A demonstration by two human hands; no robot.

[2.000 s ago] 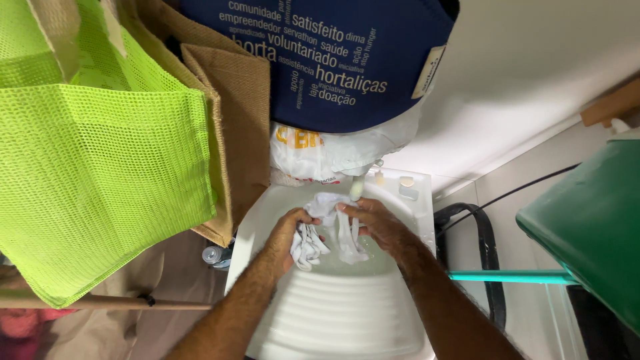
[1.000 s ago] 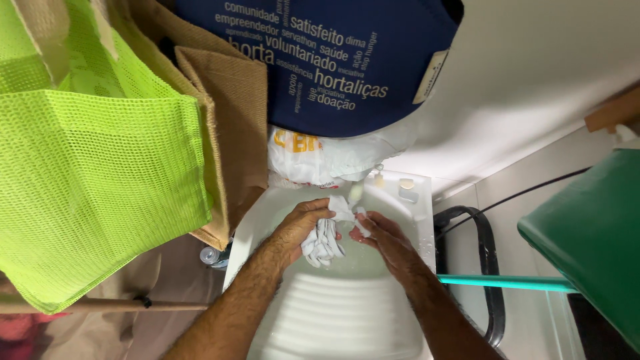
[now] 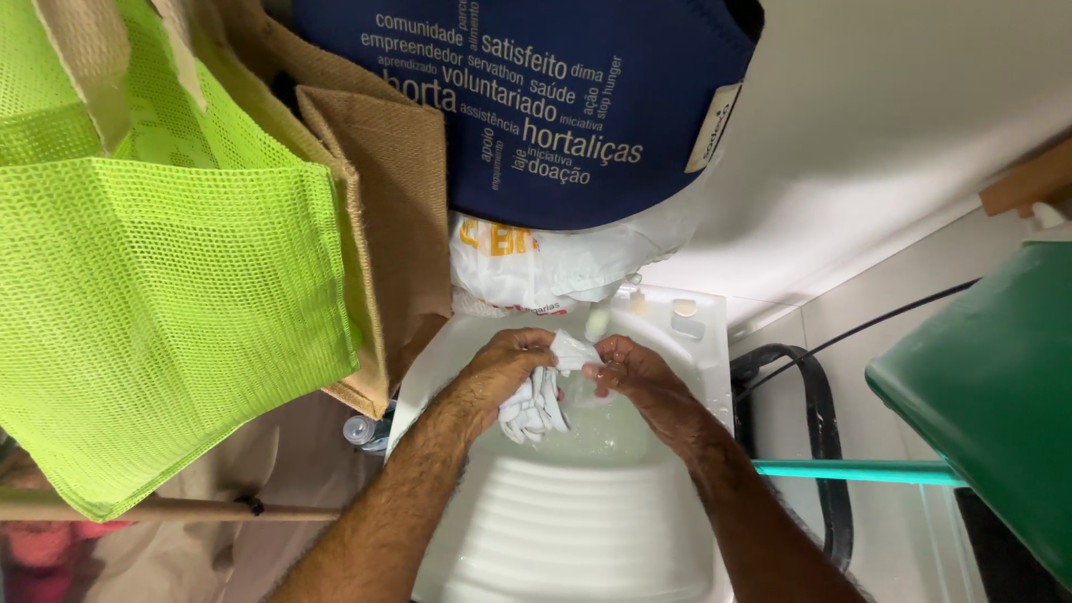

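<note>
A bunched wet white cloth (image 3: pixel 533 406) hangs from my left hand (image 3: pixel 505 368), whose fingers are closed on it. Its upper edge stretches across to my right hand (image 3: pixel 634 373), which pinches it between thumb and fingers. Both hands are over the basin of a white laundry sink (image 3: pixel 569 536) with a ribbed washboard slope nearer to me. Cloudy water (image 3: pixel 607 431) lies in the basin below the cloth. Behind the hands, a pale spout tip (image 3: pixel 597 322) points down. The palms and part of the cloth are hidden by the fingers.
A lime mesh bag (image 3: pixel 167 310) and a burlap bag (image 3: pixel 402 209) hang at the left. A navy bag (image 3: pixel 536 109) and white plastic bags (image 3: pixel 536 264) hang above the sink. Soap pieces (image 3: pixel 685 308) rest on its back ledge. At the right are a black hose (image 3: pixel 825 444) and a green object (image 3: pixel 988 377).
Two seconds ago the cloth hung spread between both hands; now most of it is gathered under my left hand. My right hand has moved up slightly since the last earlier frame.
</note>
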